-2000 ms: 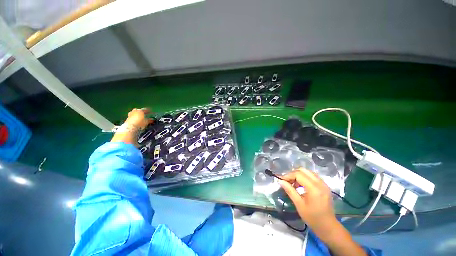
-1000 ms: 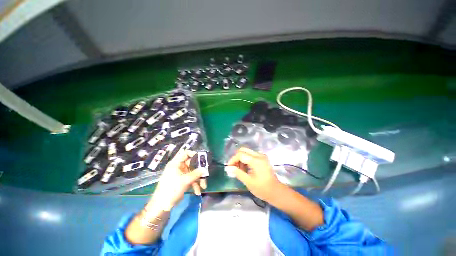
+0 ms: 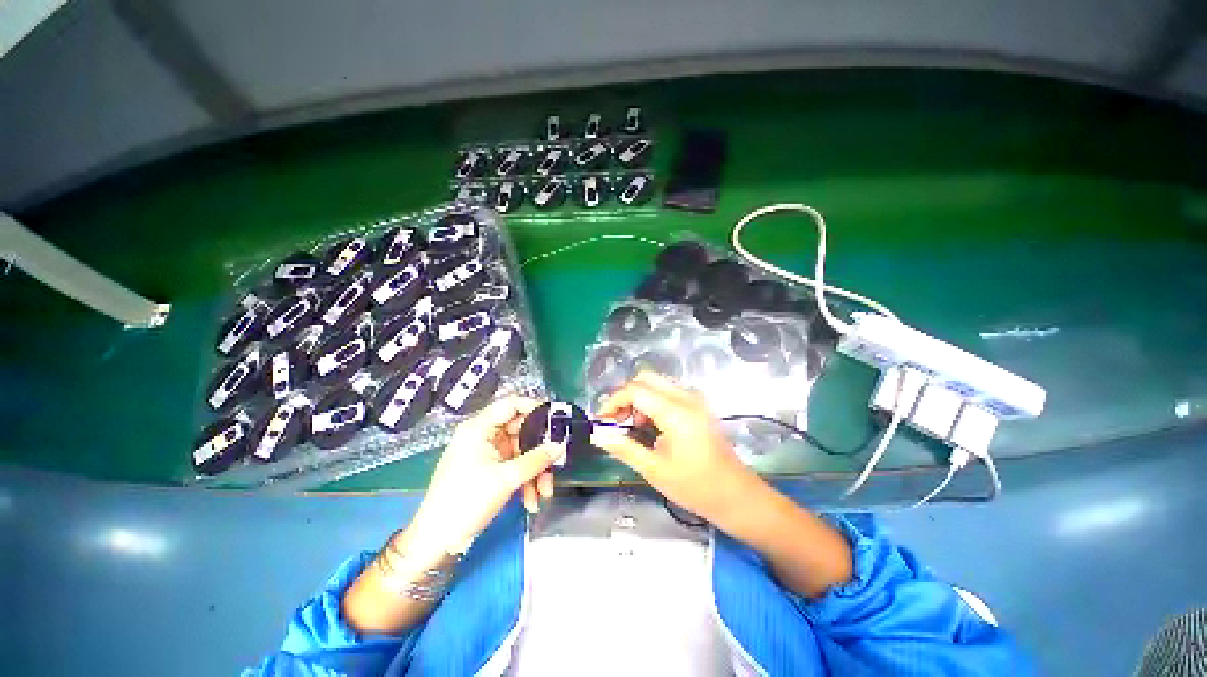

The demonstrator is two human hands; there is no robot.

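Observation:
My left hand [image 3: 483,479] holds a round black electronic unit [image 3: 557,425] with a silver-white oblong plate, above the bench's front edge. My right hand [image 3: 676,443] grips the plug end of a thin black lead [image 3: 781,426] at the unit's right side. Whether the plug is inside the unit cannot be told. A large clear blister tray [image 3: 508,355] at the left holds rows of similar units. At the right, a clear plastic sheet [image 3: 698,355] lies over black discs [image 3: 721,283].
A smaller tray [image 3: 530,208] of units is at the back, beside a flat black rectangle [image 3: 696,169]. A white power strip [image 3: 950,365] with white adapters [image 3: 933,407] and a looped white cord [image 3: 822,263] is at the right. A pale post [image 3: 80,274] stands at the left.
My left hand has come from the large tray to the front centre with a unit. My right hand has moved left with the lead, and the two hands are now close together at the unit.

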